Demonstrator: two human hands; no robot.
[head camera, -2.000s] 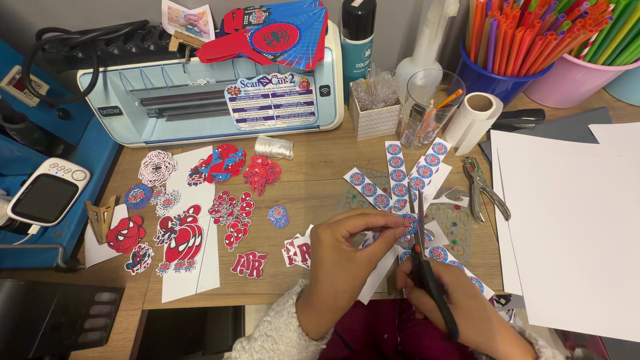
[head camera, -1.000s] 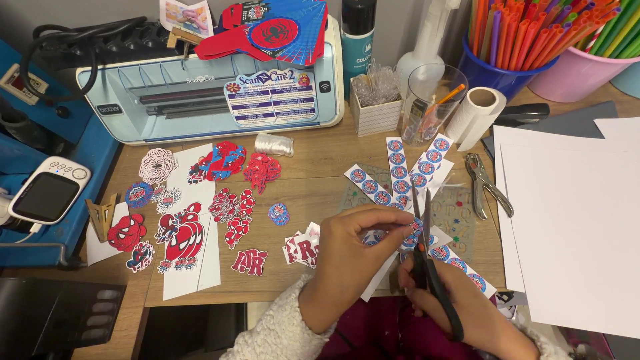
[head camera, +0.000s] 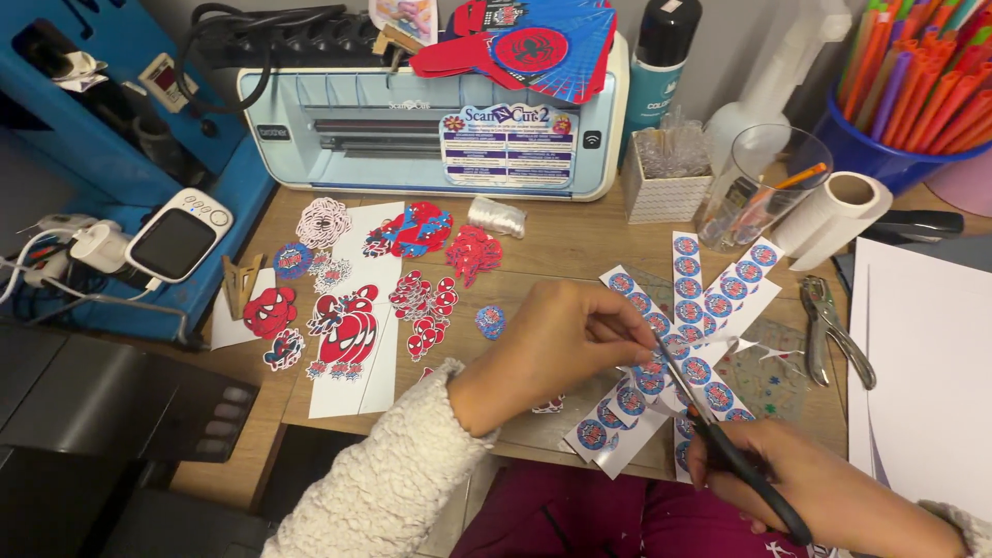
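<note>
My left hand (head camera: 554, 349) pinches a small printed paper piece between thumb and fingertips, at the scissors' blades. My right hand (head camera: 767, 473) is closed around the black handles of the scissors (head camera: 725, 446), whose blades point up and left at the piece. Whether the blades are apart is hard to tell. Below and around both hands, several white paper strips (head camera: 688, 291) with round blue and red prints lie crossed in a loose pile. One round cut-out (head camera: 490, 322) lies left of the strips, above my left hand. The fingertips partly hide the held piece.
Piles of cut-outs (head camera: 426, 302) and white sheets (head camera: 378, 333) lie at left. Behind stand a Brother cutting machine (head camera: 287, 167), a spray can (head camera: 653, 85), a clear cup (head camera: 732, 186) and a paper roll (head camera: 833, 209). At right are a metal hole punch (head camera: 825, 333) and large white sheets (head camera: 922, 372).
Both hands stay over the strips, the left still pinching paper and the right still holding the scissors. The scissors' blades look less spread than one second ago.
</note>
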